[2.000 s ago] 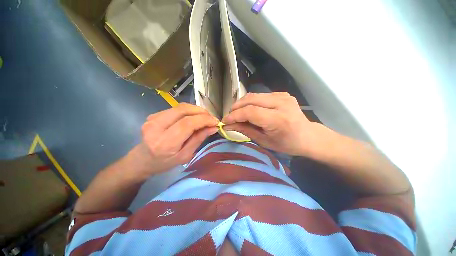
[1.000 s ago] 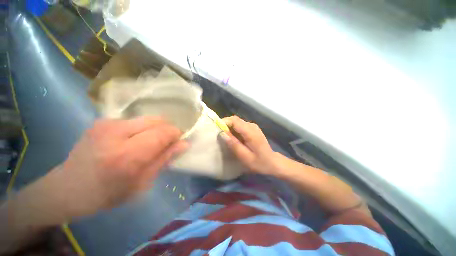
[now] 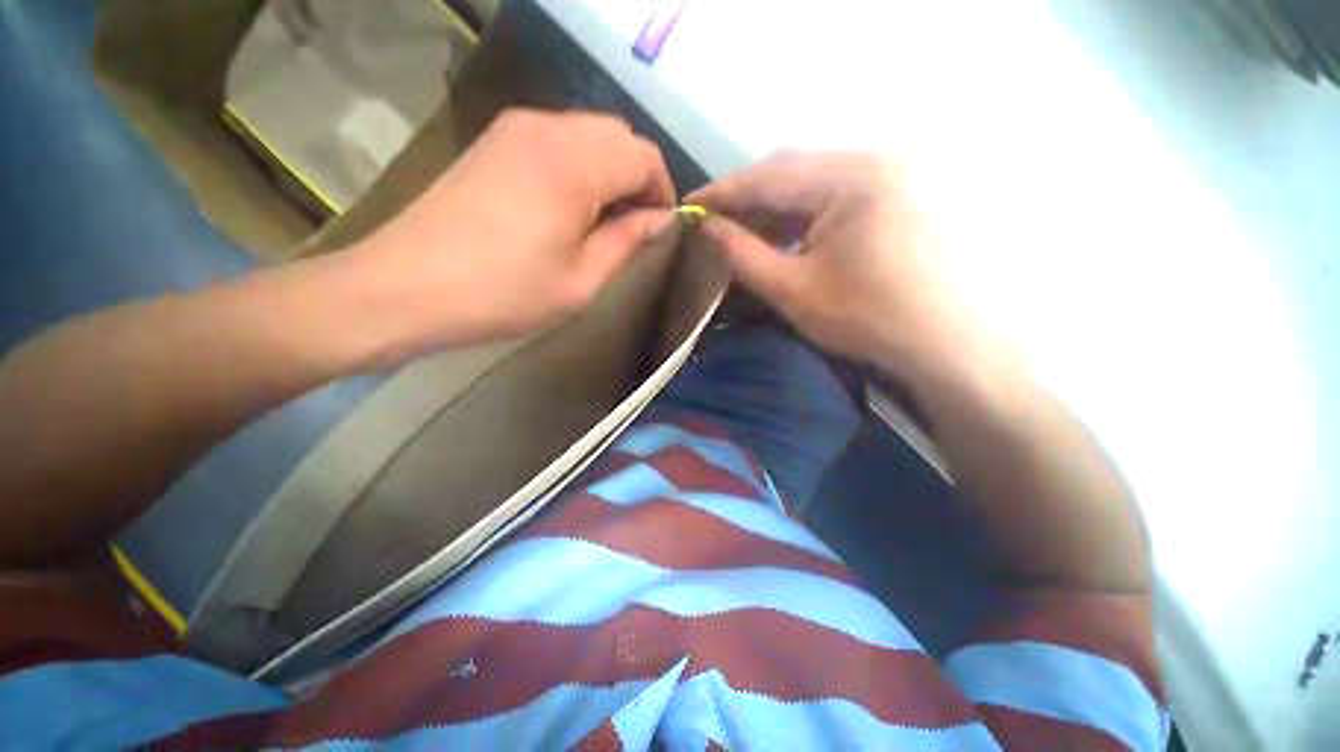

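A beige fabric bag (image 3: 485, 426) lies open over my lap, its mouth facing up and its long rim running from lower left to upper right. A short yellow binding tail (image 3: 691, 212) shows at its far corner. My left hand (image 3: 537, 221) pinches the corner from the left, its forearm crossing over the bag. My right hand (image 3: 823, 243) pinches the same corner from the right, thumb and finger at the yellow tail. The fingertips of both hands nearly touch. The palms hide part of the bag's far end.
A long white table (image 3: 1088, 191) runs along the right. A purple-pink tube (image 3: 657, 30) lies near its edge. A brown cardboard box (image 3: 177, 110) at upper left holds a beige bag with yellow edging (image 3: 346, 96). A yellow floor line (image 3: 150, 591) shows at lower left.
The bag has been turned, so its open mouth now stretches to the lower left. My left hand has come back from the left to the far corner, beside my right hand.
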